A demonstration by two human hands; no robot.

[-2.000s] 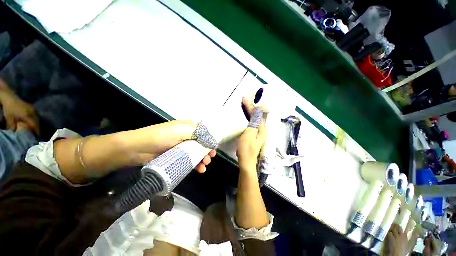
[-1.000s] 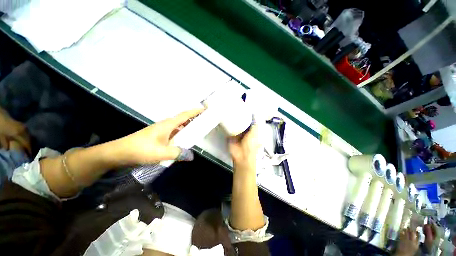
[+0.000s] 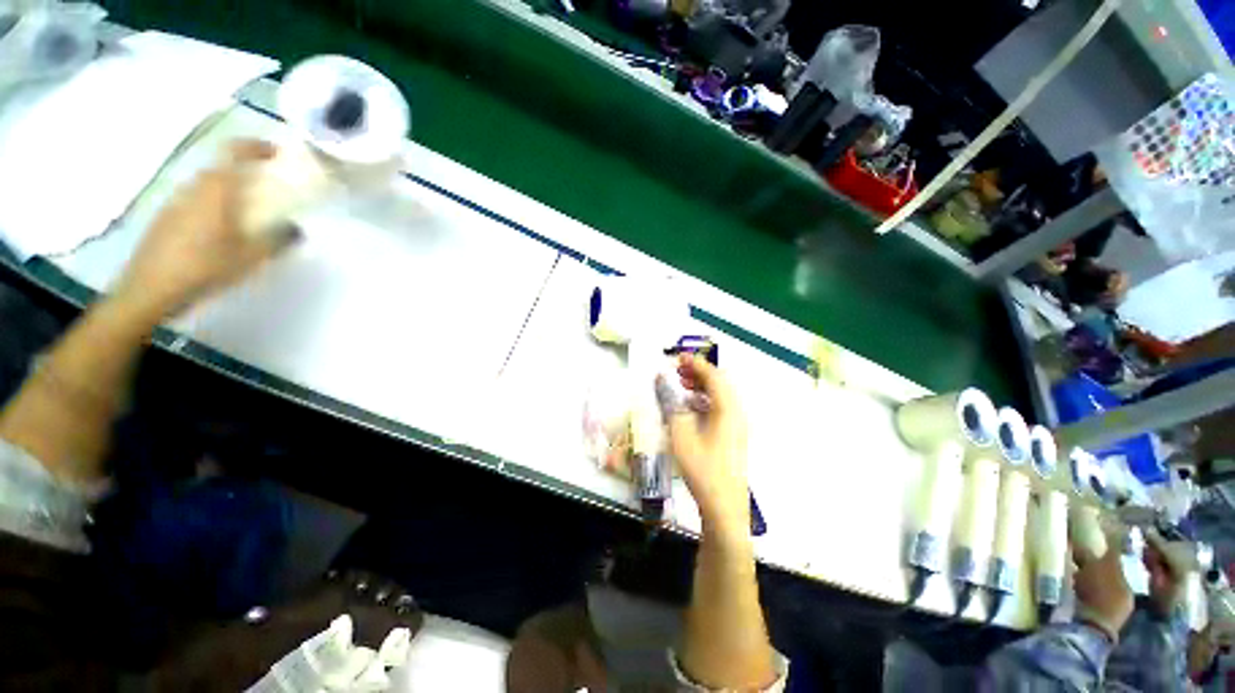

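My left hand (image 3: 197,237), blurred, grips the cream-white handle of one hair dryer (image 3: 373,122) at the upper left. Its round outlet with a dark centre faces up. My right hand (image 3: 706,431) has its fingers around the handle of a second hair dryer (image 3: 649,393) in the middle of the white worktop. That dryer's barrel is at the far side, its dark opening faces left, and its striped handle end is near the front edge. A grey finger cot shows on the right hand.
A row of cream dryers (image 3: 972,515) stands at the right, with another person's hands (image 3: 1104,582) beside it. White sheets (image 3: 102,149) lie at the far left. A dark hammer (image 3: 757,515) is partly hidden behind my right hand. A green belt (image 3: 501,149) and cluttered shelf lie beyond.
My left hand has moved far to the upper left with a dryer. A second dryer now shows under my right hand in the middle. The view has shifted.
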